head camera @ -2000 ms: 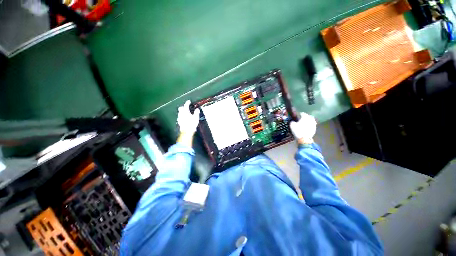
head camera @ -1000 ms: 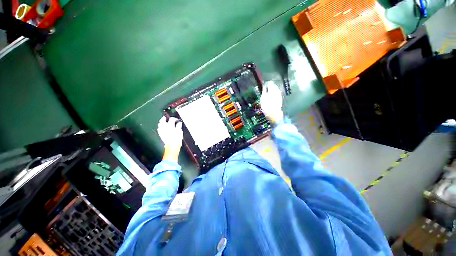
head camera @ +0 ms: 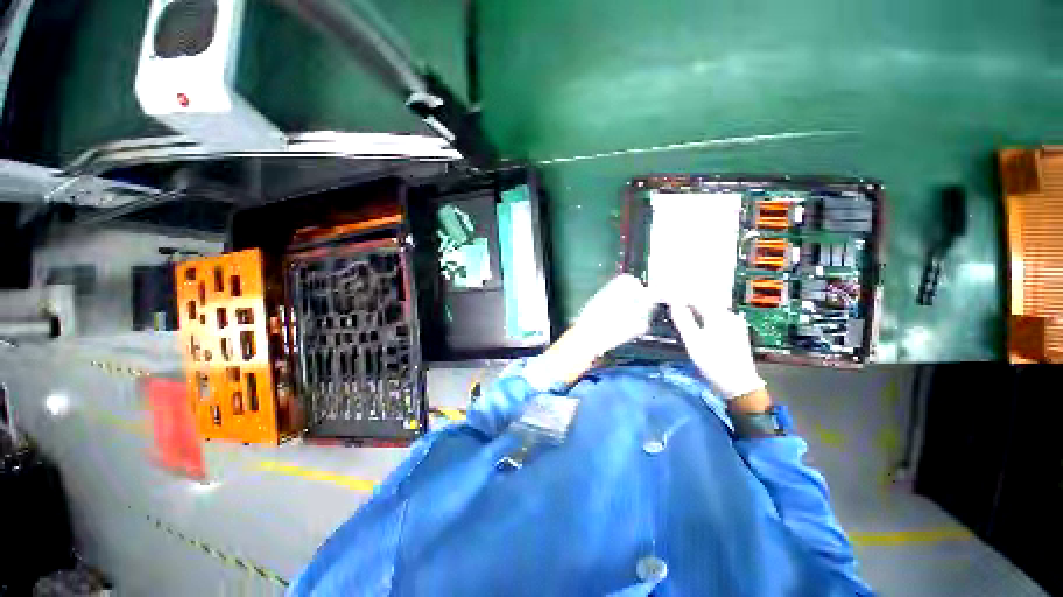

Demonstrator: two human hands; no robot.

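The circuit board [head camera: 775,327] sits in its dark solder pallet [head camera: 874,274] on the green bench, in front of me. A large pale block [head camera: 696,245] lies on its left part, with three orange-wound parts [head camera: 769,253] in a row beside it. My left hand [head camera: 618,313], in a white glove, is at the pallet's lower left corner. My right hand [head camera: 717,348], also gloved, is close beside it over the lower edge. The fingertips of both hands nearly meet there. Whether they hold anything is too blurred to tell.
A black bin [head camera: 484,344] with small green pieces [head camera: 464,251] and a teal strip [head camera: 521,262] stands left. Beyond it are a black pallet with cutouts [head camera: 356,338] and an orange pallet cover [head camera: 233,350]. A black brush [head camera: 942,245] and orange tray [head camera: 1037,251] lie right.
The view has turned left and levelled. Both hands have left the pallet's left and right sides and come together at its lower left edge. The pallet now lies straighter on the bench.
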